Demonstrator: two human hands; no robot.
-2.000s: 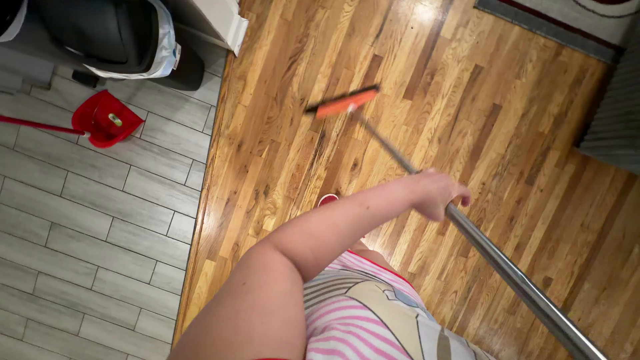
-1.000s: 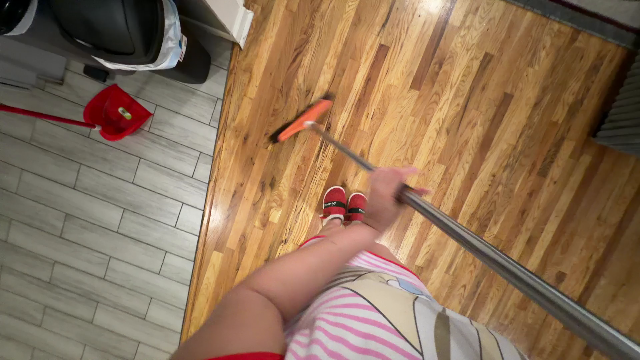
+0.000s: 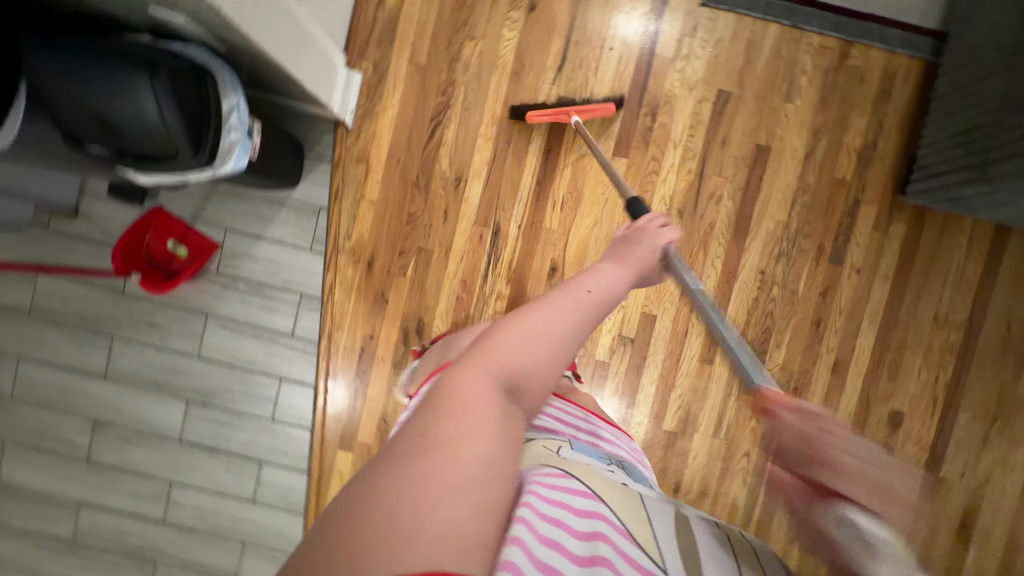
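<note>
A broom with an orange head (image 3: 571, 113) and dark bristles rests on the wood floor at the upper middle. Its metal handle (image 3: 712, 318) slants down to the right. My left hand (image 3: 642, 250) is closed round the handle just below a black collar (image 3: 637, 208). Farther along the handle, at the lower right, my right hand (image 3: 832, 456) grips it too, blurred by motion. A red dustpan (image 3: 152, 252) with a small pale yellowish thing (image 3: 178, 249) in it lies on the grey tile at the left.
A black trash bin (image 3: 120, 104) with a pale liner stands at the upper left beside a white wall end (image 3: 347, 96). A wood edge separates tile and planks. A grey ribbed piece of furniture (image 3: 972, 136) and a grey-bordered rug (image 3: 832, 28) are at the upper right.
My right hand has come into view on the handle. The broom head has swung and turned from its slanted position a second ago. My feet have moved apart.
</note>
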